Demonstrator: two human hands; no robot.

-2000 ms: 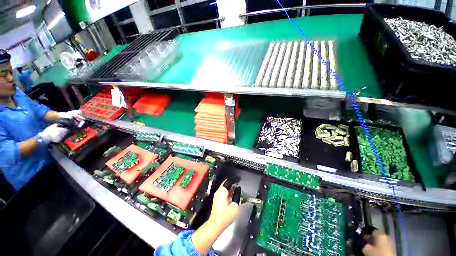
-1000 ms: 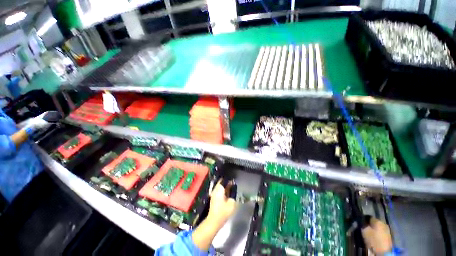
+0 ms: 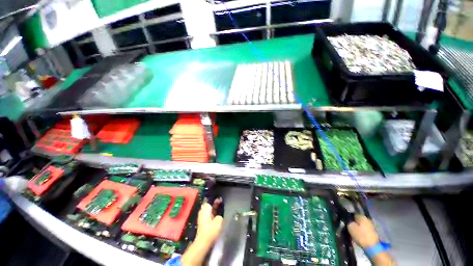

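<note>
A green main circuit board (image 3: 298, 231) lies flat in a black carrier fixture (image 3: 251, 236) in front of me, with a narrow green edge board (image 3: 280, 182) along its far side. My right hand (image 3: 364, 232), with a light blue wrist band, is at the fixture's right edge; its fingertips blend into the dark frame. My left hand (image 3: 208, 224), with dark-covered fingertips, is left of this fixture, beside the right edge of another fixture carrying a red foam sheet (image 3: 179, 228) and small green boards (image 3: 155, 209). Whether either hand grips anything cannot be told.
More fixtures with red sheets (image 3: 129, 193) line the rail to the left. Shelf bins hold silver parts (image 3: 256, 147), beige parts (image 3: 299, 139) and green parts (image 3: 342, 150). Red sheets are stacked (image 3: 189, 139) on the shelf. A blue cord hangs across the view. A person's sleeve shows far left.
The view has turned right, so the scene sits further left and the other person is mostly out of frame. My right hand is closer to the board fixture's right edge.
</note>
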